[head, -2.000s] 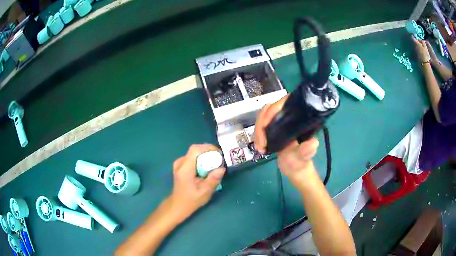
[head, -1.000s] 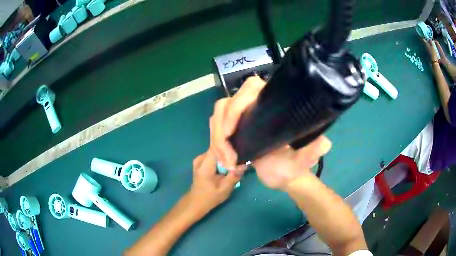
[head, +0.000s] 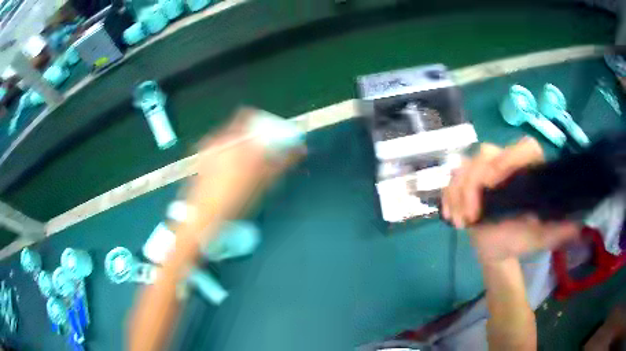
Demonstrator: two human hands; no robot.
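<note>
My left hand point(head: 230, 161) is blurred and closed around a light aqua fan point(head: 278, 131), held over the pale edge strip beside the conveyor; only the fan's head end shows. My right hand point(head: 497, 199) grips the thick black electric screwdriver point(head: 559, 184), which lies tilted out to the right; its tip is hidden or blurred. The grey-white screw feeder point(head: 425, 144) stands on the bench just left of my right hand, with small dark screws point(head: 429, 120) in its open tray.
Several aqua fans point(head: 233, 240) lie behind my left forearm. Blue-stemmed pieces point(head: 77, 312) lie at the far left. One fan point(head: 156, 113) lies on the conveyor belt point(head: 309, 79). Two fans point(head: 525, 110) lie right of the feeder. A red stool point(head: 583, 264) stands below the bench at right.
My hands have moved apart. My left hand has carried the fan up and left to the conveyor edge. My right hand has moved right with the screwdriver, uncovering the feeder. The view has shifted.
</note>
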